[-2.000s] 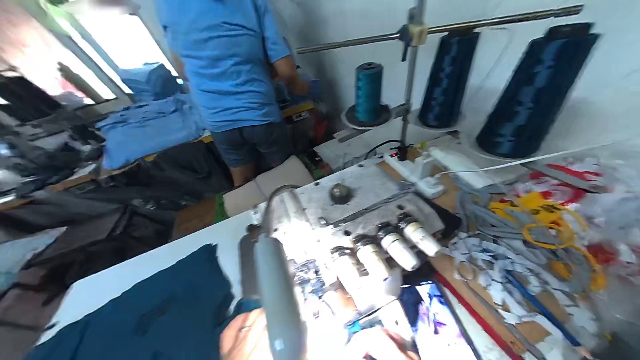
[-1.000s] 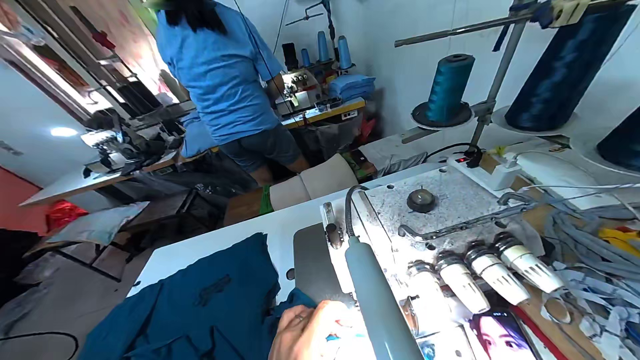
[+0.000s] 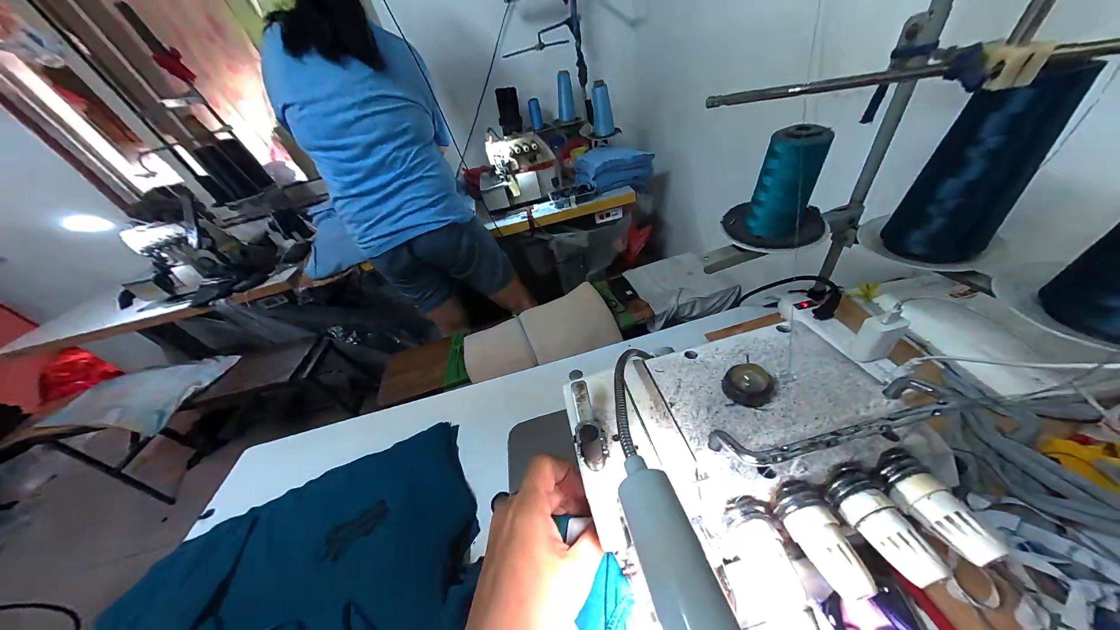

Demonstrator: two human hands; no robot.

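Observation:
My left hand (image 3: 538, 547) is at the left side of the sewing machine head (image 3: 612, 437), fingers curled around a small bunch of teal fabric. A brightly lit part of the fabric (image 3: 605, 595) shows just right of the hand. Left of it, a dark teal fabric piece (image 3: 385, 525) lies spread on the white table. The grey lamp (image 3: 669, 542) on its flexible neck hangs in front of the machine and hides part of the work area. My right hand is not in view.
Several white-and-black tension knobs (image 3: 822, 538) stick out from the machine. Behind stand a teal thread cone (image 3: 787, 188) and a dark blue cone (image 3: 984, 166). Fabric scraps (image 3: 1032, 560) lie at right. A person in a blue shirt (image 3: 359, 131) stands beyond the padded bench (image 3: 542, 332).
My right hand, seen by the machine two seconds ago, is out of view. My left hand remains beside the machine. The view has swung left. The other person leans toward the far machine.

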